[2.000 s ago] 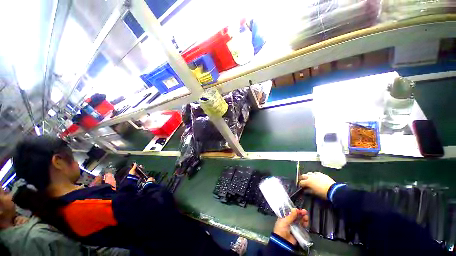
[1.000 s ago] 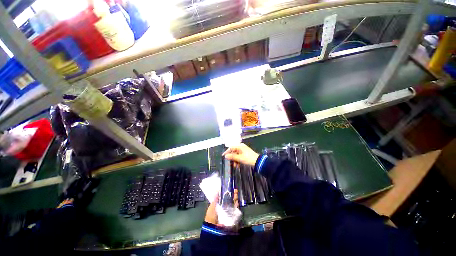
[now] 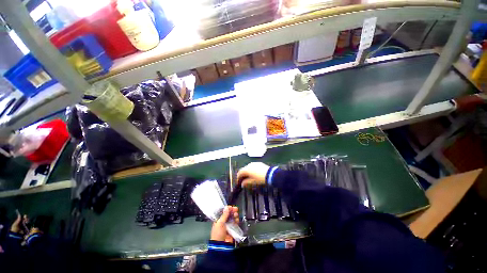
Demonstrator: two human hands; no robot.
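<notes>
My left hand [image 3: 224, 223] holds a fan of whitish clear poly bags [image 3: 209, 199], which points up and left. My right hand [image 3: 253, 174] is just above and right of it, with its fingers closed on the end of a dark remote control [image 3: 235, 191]. The remote's lower part lies beside the bags; I cannot tell if it touches them. Unbagged black remote controls [image 3: 164, 201] with small buttons lie in a block left of my hands. Bagged remotes [image 3: 271, 205] with shiny film lie in a row at right, partly under my right sleeve.
White paper sheets [image 3: 251, 101] behind my hands carry a tray of orange bits [image 3: 276, 127] and a mobile phone [image 3: 324, 120]. A black plastic liner [image 3: 141, 120] is heaped at left. An open carton [image 3: 446, 205] stands lower right. Another person's hands [image 3: 24, 226] show at far left.
The view has swung right since the first frame. A second ago a dark bar lay over the bag in my left hand; now the bag fan shows uncovered and my right hand holds a remote beside it.
</notes>
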